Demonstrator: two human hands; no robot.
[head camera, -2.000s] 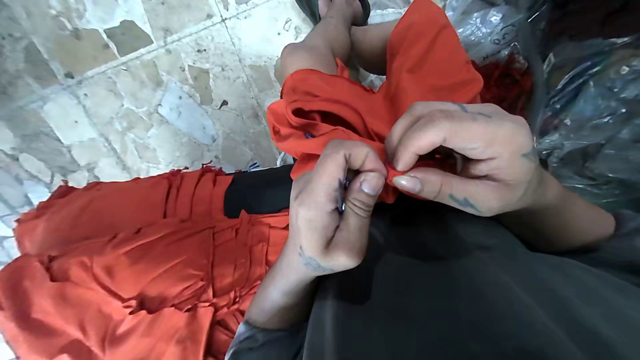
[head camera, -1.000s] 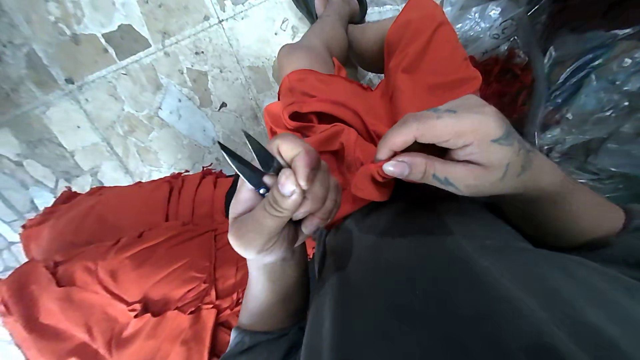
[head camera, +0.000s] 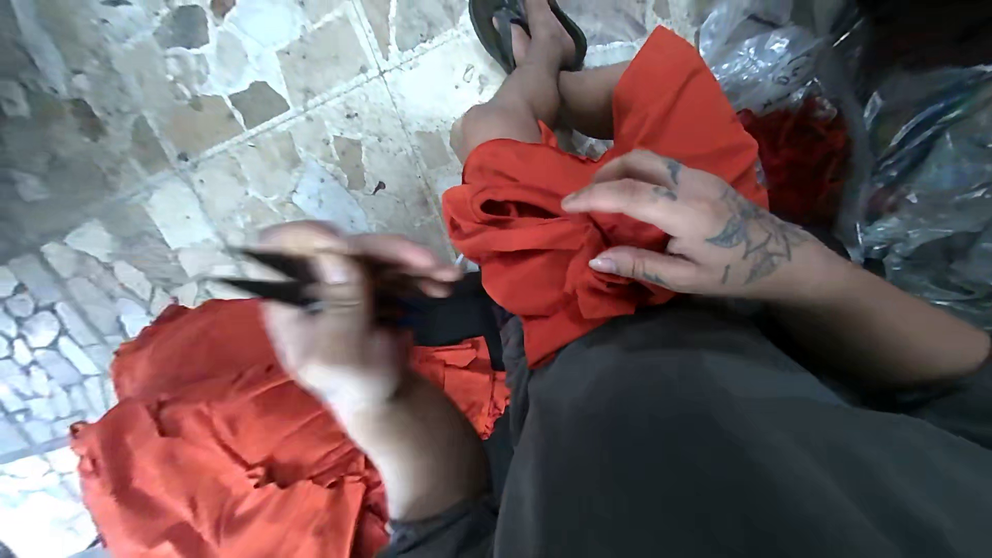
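Observation:
Black-bladed thread snips (head camera: 271, 279) are in my left hand (head camera: 333, 310), blades pointing left and parted. That hand is blurred, over the near side of a layered stack of red cloth pieces (head camera: 232, 418). My right hand (head camera: 690, 225) lies on a bunched red cloth (head camera: 527, 271) across my lap, thumb and forefinger apart, palm down. Folds of this cloth stand up in a loop just left of the fingertips. How the remaining fingers touch the cloth is hidden.
Clear plastic bags (head camera: 938, 186) lie at the right, beside more red fabric (head camera: 798, 155). My crossed lower legs and a dark sandal (head camera: 492, 31) are at the top, on a stone-patterned floor (head camera: 325, 116). A black surface (head camera: 457, 310) shows between stack and lap.
Both hands met at the red cloth two seconds ago. My left hand has since moved left with the snips. My right hand has let go of the cloth edge it pinched and lies spread on it.

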